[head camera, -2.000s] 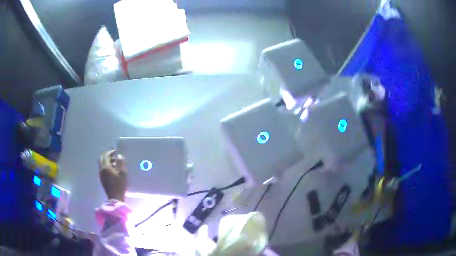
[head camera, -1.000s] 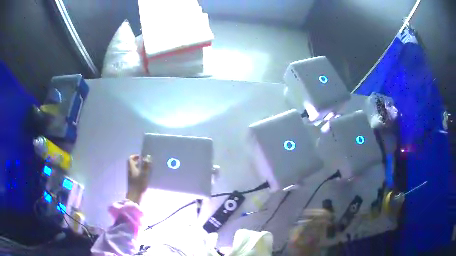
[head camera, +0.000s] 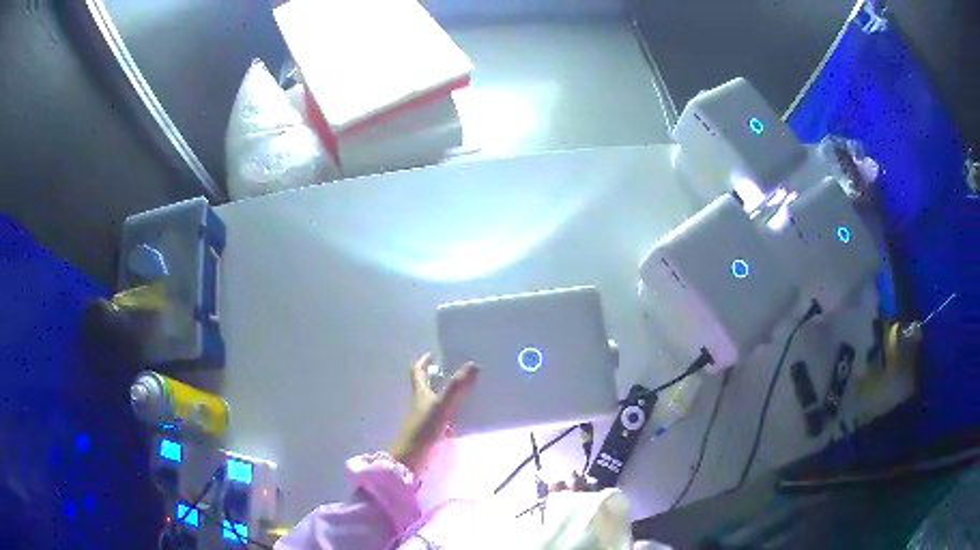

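Note:
A white mini projector (head camera: 489, 403) with a glowing blue ring stands in front of me. My left hand (head camera: 435, 403) is at its left side, thumb on the face and a finger by the side knob. Fingertips that look like my right hand (head camera: 557, 489) show small below the projector, near thin black cables (head camera: 537, 464); the cream tie covers the rest, so its hold is unclear. A black remote control (head camera: 621, 435) with a pale ring lies right of the projector's lower corner.
Three more lit projectors (head camera: 704, 285) stand at the right, cords at two of them. More remotes (head camera: 822, 392) lie below them. At left are a parts box (head camera: 172, 285), a yellow spray can (head camera: 188, 406) and a power strip (head camera: 261, 494). Foam boards (head camera: 371, 64) and a bag (head camera: 269, 140) lie beyond.
The view has shifted, so the table's things sit differently in the picture. My right hand has moved from the right side toward the projector's lower edge. My left thumb now reaches onto its face.

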